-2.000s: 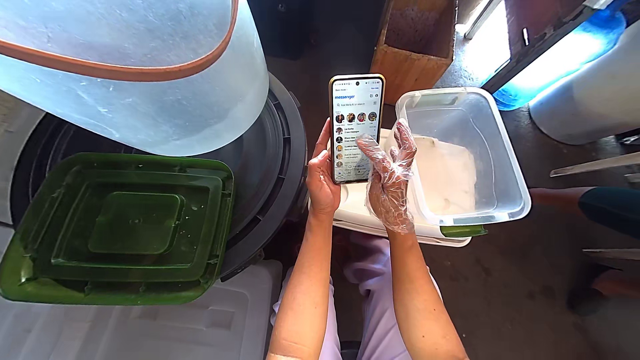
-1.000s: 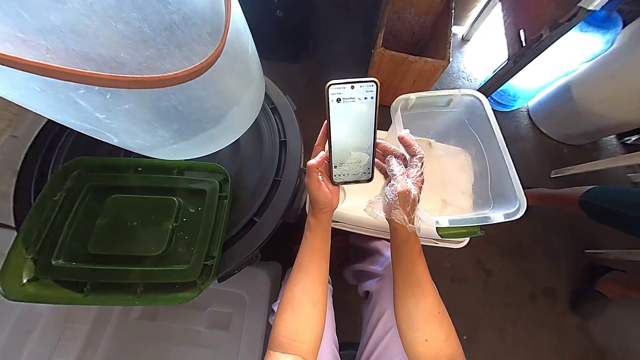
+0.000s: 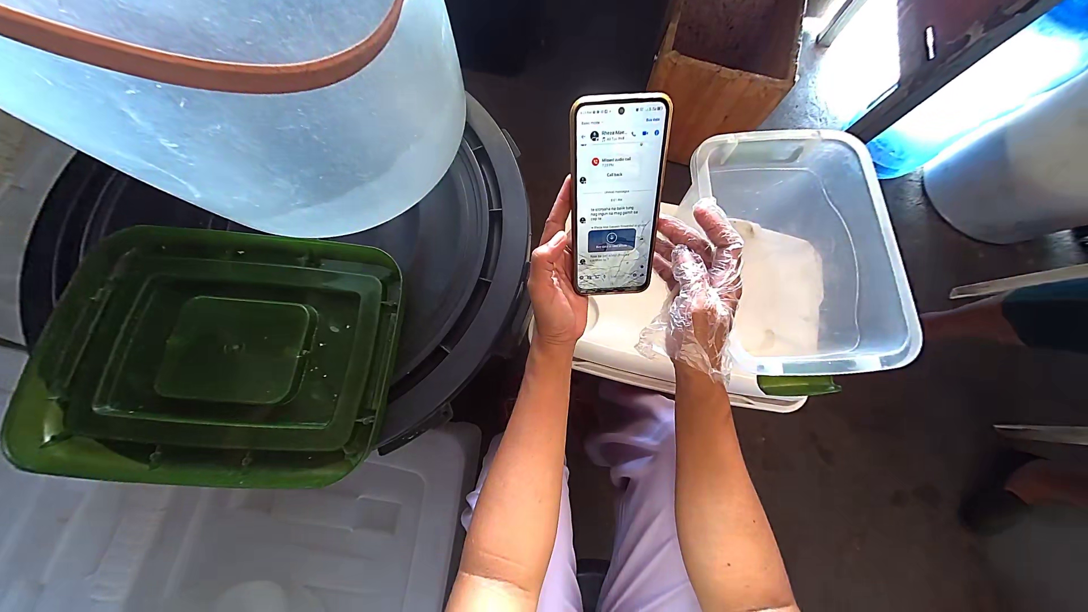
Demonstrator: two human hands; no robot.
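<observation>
My bare left hand (image 3: 558,285) grips a smartphone (image 3: 618,194) upright by its left side and lower edge; a chat page is lit on its screen. My right hand (image 3: 704,280), in a clear plastic glove, is beside the phone's lower right edge with its fingers apart and nothing visible in them. Behind and right of that hand, a clear plastic container (image 3: 850,289) stands on a whitish lid or tray (image 3: 633,336) above my lap. A pale surface shows through its base.
A dark green plastic lid (image 3: 238,348) lies at left, partly over a round black lid (image 3: 501,246). A large translucent tub (image 3: 340,161) is at upper left. Behind the phone stands a wooden box (image 3: 722,85). Part of another person's limb (image 3: 960,327) shows at far right.
The phone's screen has gone from a list of chats to a nearly blank chat page, then to one with messages. My right hand has moved from the phone's lower screen to beside its right edge.
</observation>
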